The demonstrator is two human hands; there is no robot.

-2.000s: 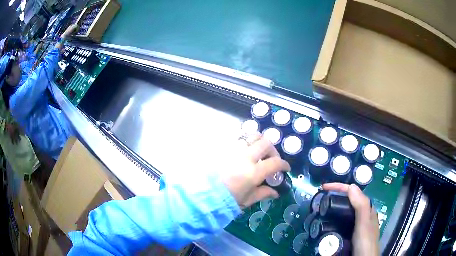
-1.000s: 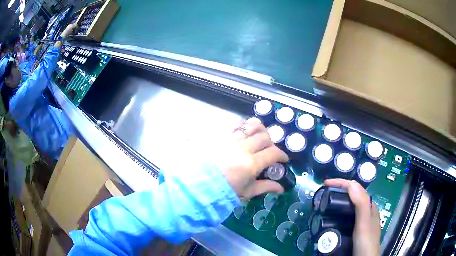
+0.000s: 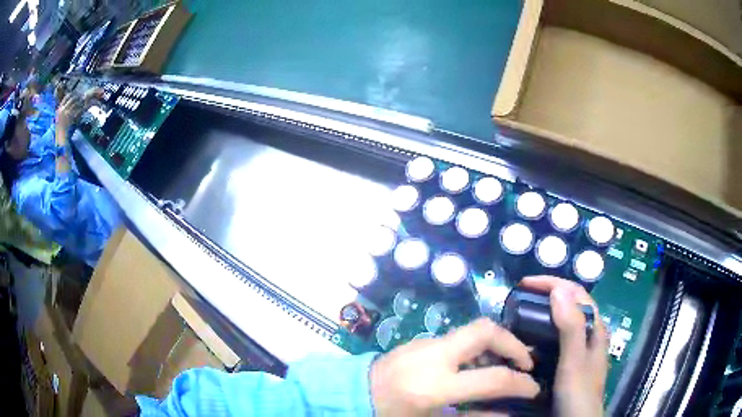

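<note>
My left hand [image 3: 456, 366], in a blue sleeve, reaches in from the lower left. Its fingers close on a black capacitor at the bundle in my right hand; its fingertips are partly hidden. My right hand [image 3: 582, 342] holds several black capacitors [image 3: 533, 313] low over the right part of the green circuit board [image 3: 635, 289]. Rows of capacitors with pale round tops [image 3: 517, 238] stand upright on the board. Empty printed circles [image 3: 437, 316] show in front of them, partly covered by my left hand. A copper-orange coil [image 3: 355, 316] sits at the board's near left edge.
An empty cardboard tray [image 3: 618, 89] lies at upper right on the green surface [image 3: 325, 49]. Metal conveyor rails [image 3: 301, 122] flank the shiny trough. An open carton [image 3: 130, 313] stands lower left. A person in blue [image 3: 61, 204] works at another board [image 3: 134, 122].
My left hand has left the near row and moved right and down to my right hand's bundle. The capacitor it held now appears to stand in the near row. The coil has come into view.
</note>
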